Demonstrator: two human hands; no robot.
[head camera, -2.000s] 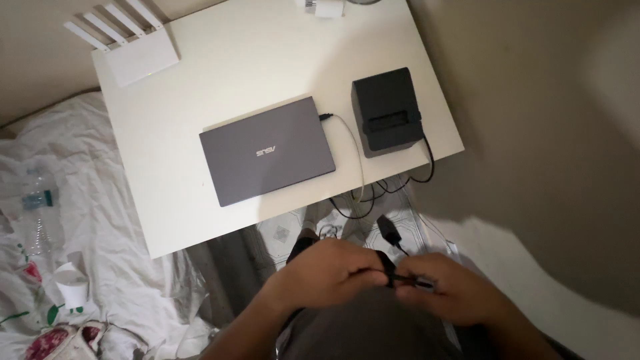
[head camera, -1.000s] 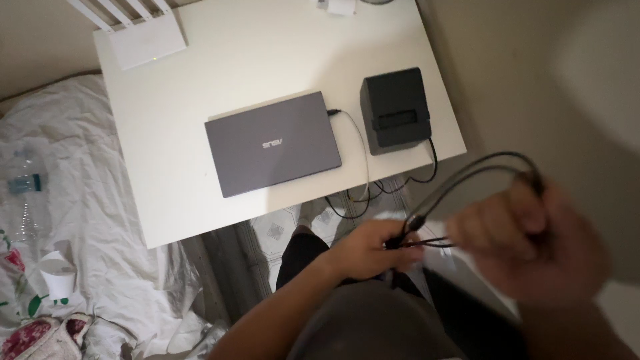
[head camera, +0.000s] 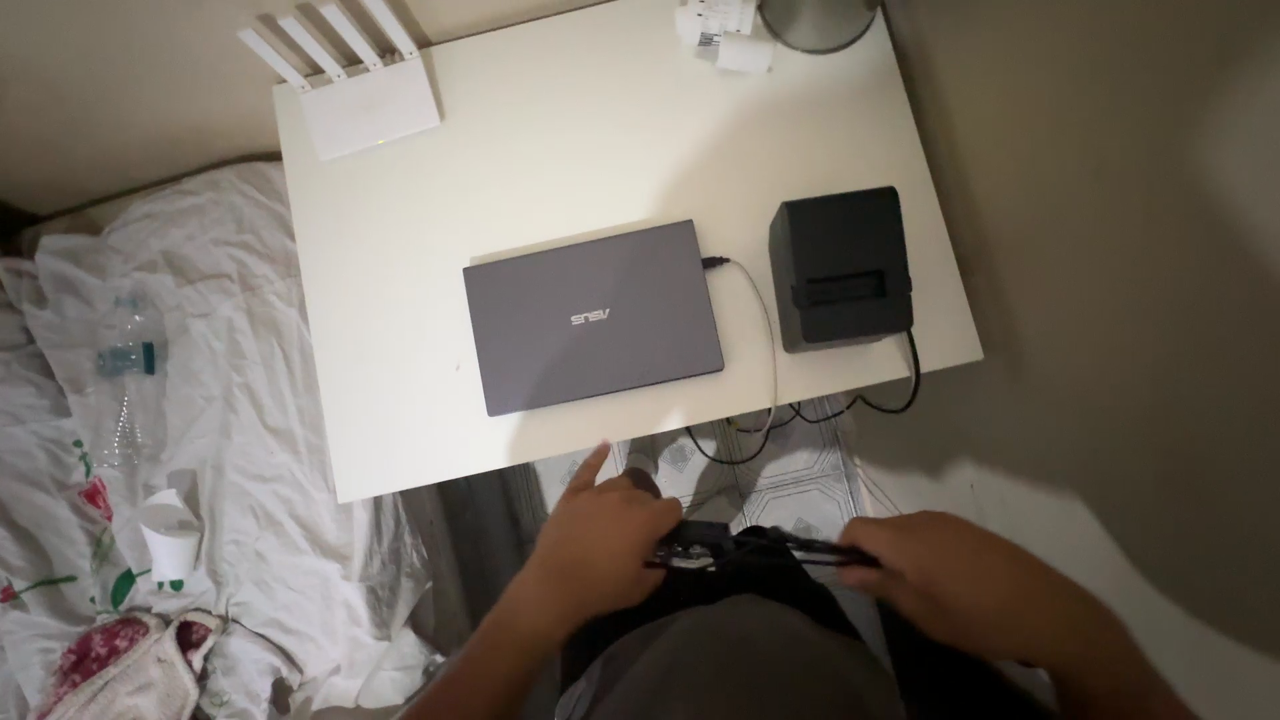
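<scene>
A bundle of black cable (head camera: 780, 545) is stretched between my two hands, below the table's front edge. My left hand (head camera: 610, 540) grips its left end, by a dark block-like part, with the index finger pointing out towards the table. The right end of the cable loops is pinched in my right hand (head camera: 900, 550). Beyond them, a closed grey ASUS laptop (head camera: 600, 350) lies on the white table (head camera: 400, 440), with a cable plugged into its right side. Right of it stands a black receipt printer (head camera: 845, 280) with a black cable hanging from it.
A white router (head camera: 372, 108) with several antennas stands at the table's back left. Paper rolls (head camera: 745, 52) and a round metallic object (head camera: 820, 25) are at the back. Left of the table, white bedding (head camera: 240, 400) holds a plastic bottle (head camera: 130, 360) and a white paper cup (head camera: 172, 535).
My right hand has come down from its raised position. The cable, a wide raised loop one second ago, is now a flatter bundle between both hands. My left index finger is now extended.
</scene>
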